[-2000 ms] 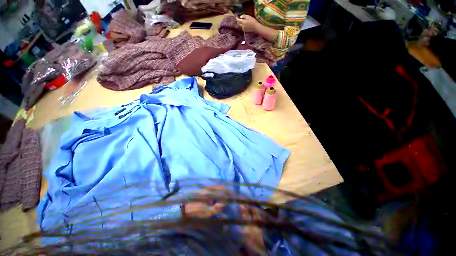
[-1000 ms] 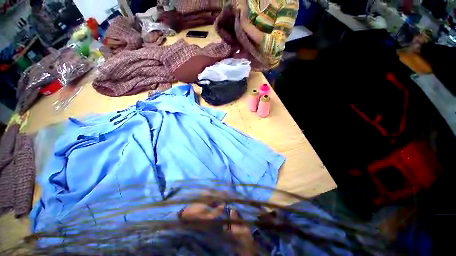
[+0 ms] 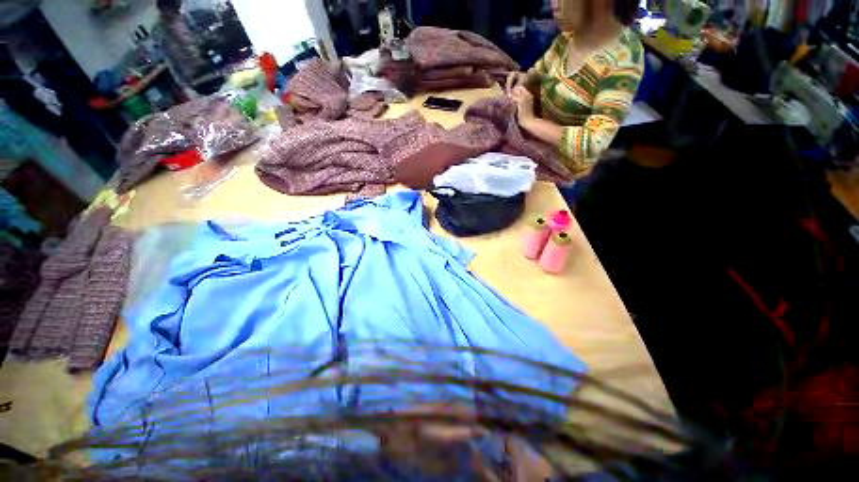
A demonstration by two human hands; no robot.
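Observation:
A light blue shirt (image 3: 283, 320) lies spread in folds over the near part of the table, with several small dark marks near its far left edge. At the bottom edge, behind blurred dark strands of hair, two skin-coloured shapes show at the shirt's near side. The left one looks like my left hand (image 3: 429, 441) and the right one like my right hand (image 3: 523, 461), cut off by the frame. Fingers and anything in them cannot be made out.
Tweed garments (image 3: 325, 155) lie beyond the shirt, with bagged ones (image 3: 193, 127) at left. A white plastic bag (image 3: 485, 175) on a black bag (image 3: 478, 212) and pink thread cones (image 3: 556, 254) stand at right. A phone (image 3: 442, 103) lies farther back. A person (image 3: 589, 94) handles tweed.
The view has tilted up, so the table sits lower and right in it and my hands are nearer the bottom edge. The shirt lies much the same. More of the other person shows.

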